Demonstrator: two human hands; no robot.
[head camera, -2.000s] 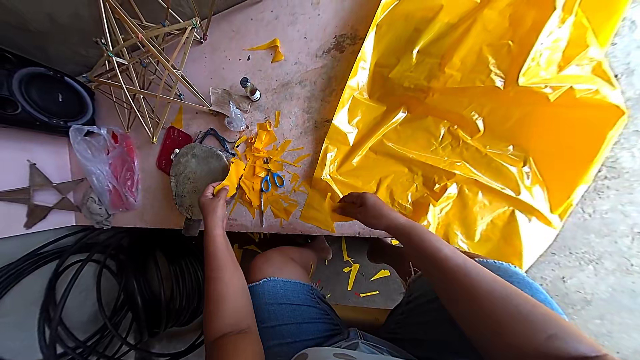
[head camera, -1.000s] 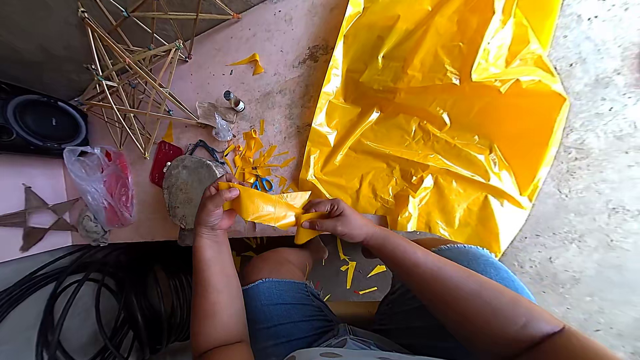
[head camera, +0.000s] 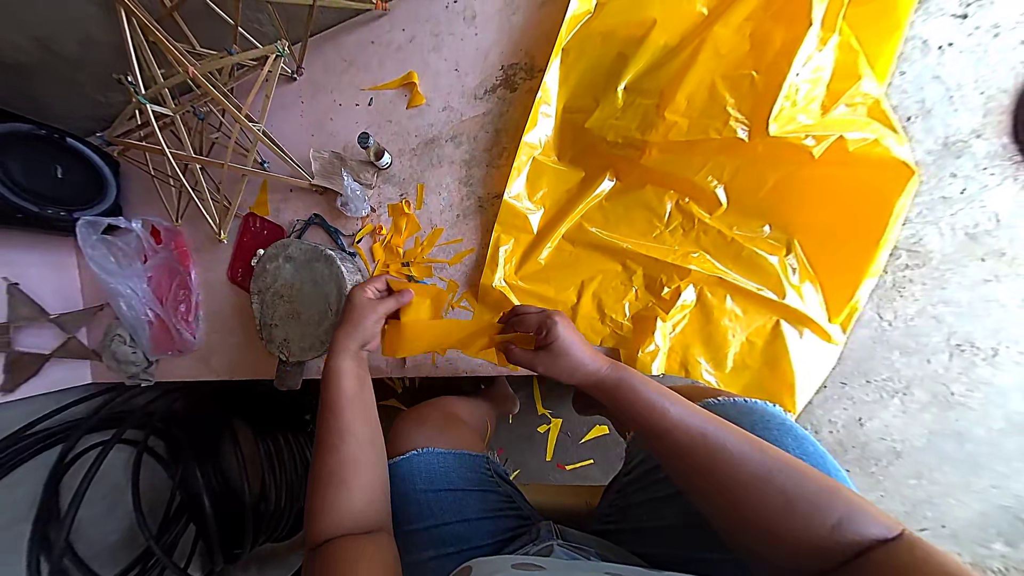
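Observation:
A strip of yellow plastic film (head camera: 440, 336) stretches between my hands above the table's near edge. My left hand (head camera: 372, 314) pinches its left part between thumb and fingers, and my right hand (head camera: 552, 342) grips the right end. Behind the strip lies a heap of yellow film scraps (head camera: 408, 244); the scissors there are almost wholly hidden. A large crinkled yellow plastic sheet (head camera: 688, 184) spreads over the right side, its lower left part close to my right hand. Left of my left hand is a round, grey, worn object with a short handle (head camera: 300, 300).
A bamboo-stick star frame (head camera: 208, 104) stands at the upper left, near a black speaker (head camera: 52, 172). A small bottle (head camera: 374, 150), a red flat object (head camera: 254, 252), a plastic bag (head camera: 152, 280) and a star-shaped piece (head camera: 48, 332) lie about. Black coiled hose (head camera: 160, 480) is below left.
My hands came together from apart, lifting a yellow piece off the scrap heap. The piece has since been turned and now hangs as a longer flat strip between them.

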